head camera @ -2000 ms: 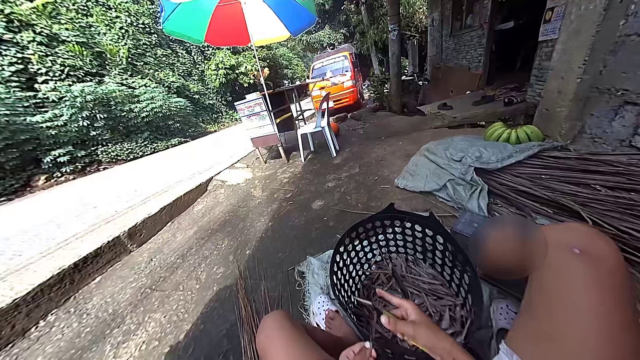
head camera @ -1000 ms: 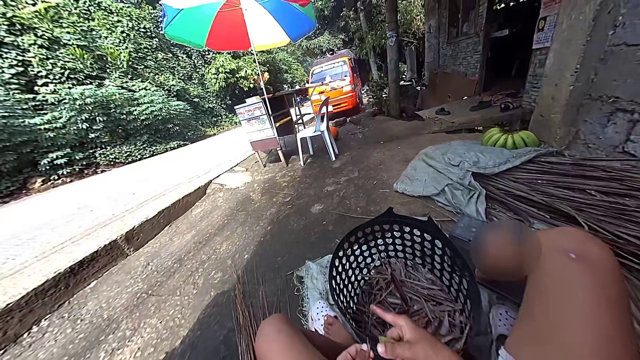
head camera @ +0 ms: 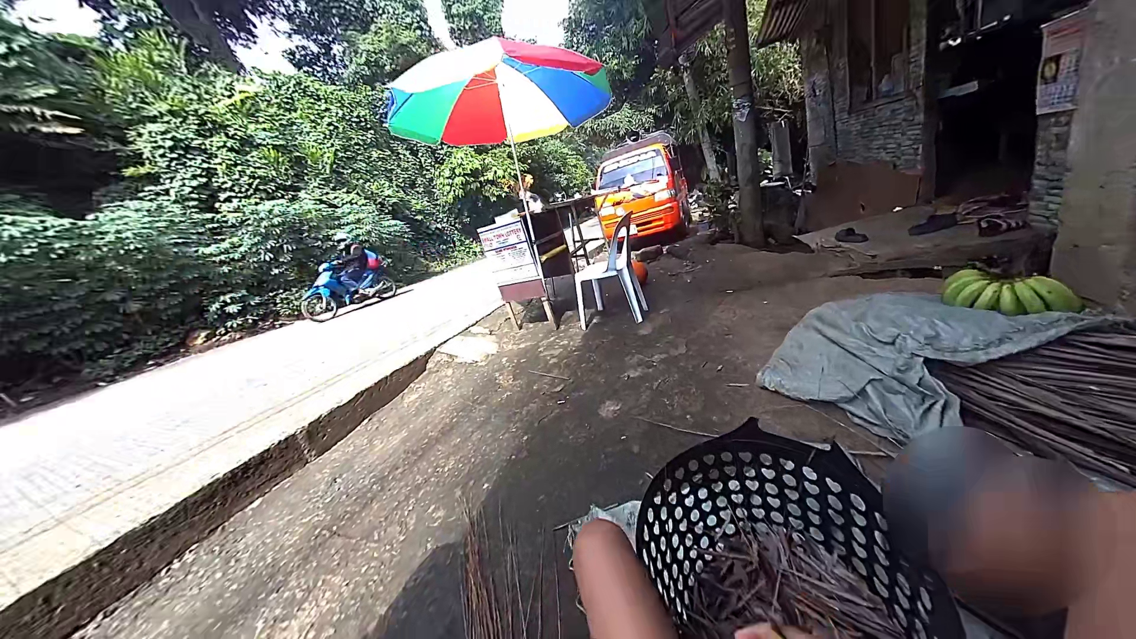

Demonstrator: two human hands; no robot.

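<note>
A black perforated plastic basket (head camera: 763, 479) stands between my knees, holding a heap of dry brown leaf strips (head camera: 790, 577). At the bottom edge of the view, a small part of one hand (head camera: 772, 631) shows at the near side of the heap; which hand it is and whether it grips anything cannot be told. The rest of both hands lies below the frame. Thin brown sticks (head camera: 501, 577) lie on the ground left of my knee. To the right, long dry palm fronds (head camera: 1047, 390) lie partly under a grey-green woven sack (head camera: 879, 355).
Green bananas (head camera: 1010, 293) rest behind the sack. Farther off stand a white plastic chair (head camera: 612, 271), a small stall (head camera: 515, 253) under a colourful umbrella (head camera: 501, 89), and an orange van (head camera: 641, 191). A rider on a blue motorcycle (head camera: 348, 284) is on the road beyond the concrete edge (head camera: 355, 417).
The view has tilted up and left, leaving the hands mostly out of frame. A motorcycle with a rider now shows on the road. The hands were at the basket's near side earlier.
</note>
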